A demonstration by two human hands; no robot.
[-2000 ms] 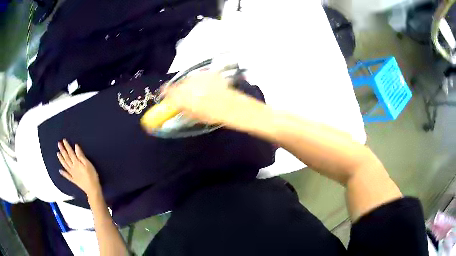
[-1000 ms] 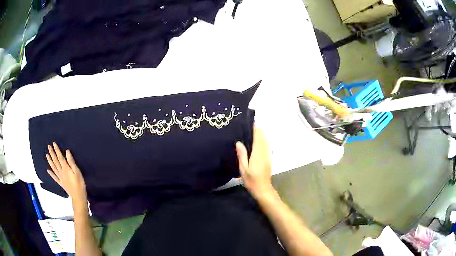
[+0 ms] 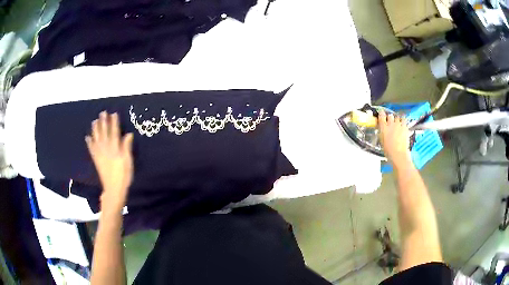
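A dark garment panel (image 3: 206, 161) lies flat on the white padded board (image 3: 139, 80). A pale gold scalloped trim (image 3: 195, 122) runs across its upper part. My left hand (image 3: 111, 153) rests palm down on the left part of the cloth, fingers apart, holding nothing. The steam iron (image 3: 360, 133) stands at the right corner of the white table. My right hand (image 3: 395, 133) is closed on its yellow-orange handle. Part of the handle is hidden under the fingers.
More dark cloth (image 3: 128, 30) is heaped at the far left, with a white label (image 3: 79, 58). A white hose (image 3: 463, 121) runs right from the iron. A blue stool (image 3: 427, 146) stands below the table corner. A fan (image 3: 480, 61) and a cardboard box (image 3: 416, 19) are at the upper right.
My right hand has left the cloth's right end and taken hold of the iron, which it had let go of earlier. My left hand has moved right and farther up the cloth.
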